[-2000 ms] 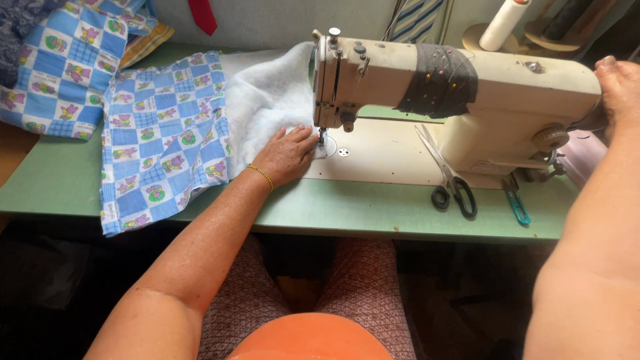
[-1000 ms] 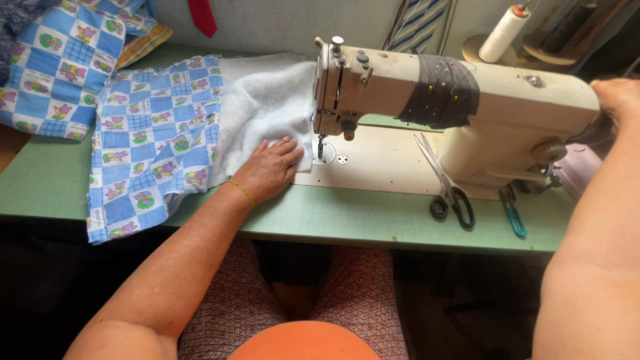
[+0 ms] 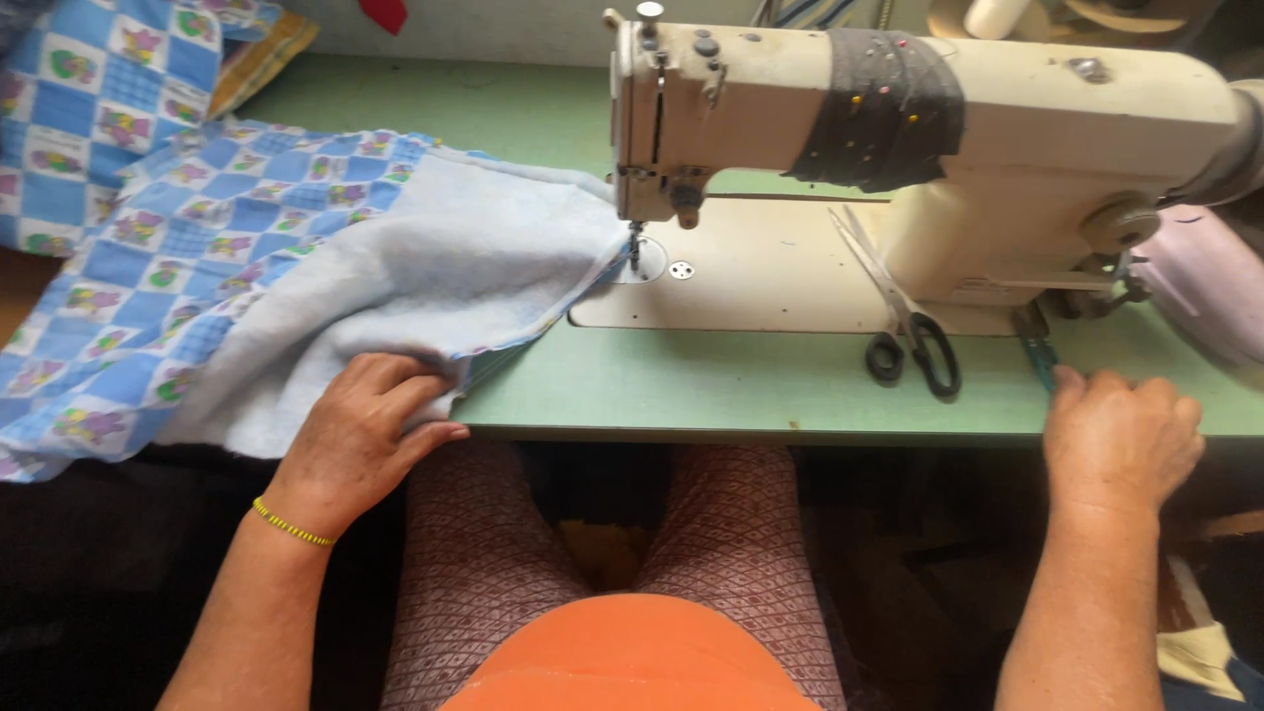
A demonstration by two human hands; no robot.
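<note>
My left hand [image 3: 370, 425] grips the near edge of a pale fleecy cloth [image 3: 395, 247], with part of the fold hidden under its fingers. The cloth runs from there to the needle area [image 3: 635, 247] of a cream industrial sewing machine [image 3: 1047, 118], and blue patchwork-print fabric [image 3: 227, 217] joins it on the left. At the table's front edge on the right, my right hand [image 3: 1121, 434] has its fingers closed on the handle end of small teal-handled thread snips [image 3: 1035, 351]. Black-handled scissors [image 3: 904, 316] lie partly open left of it.
A dark pincushion band with pins [image 3: 884, 109] wraps the machine arm. More printed fabric [image 3: 109, 118] lies at the far left of the green table [image 3: 652, 385]. Thread cones [image 3: 995, 18] stand behind the machine, and pink cloth [image 3: 1200, 276] is at the right.
My right hand has left the handwheel and come down to the snips. My left hand has moved from flat on the cloth near the needle to its near edge, now lifted and gripped.
</note>
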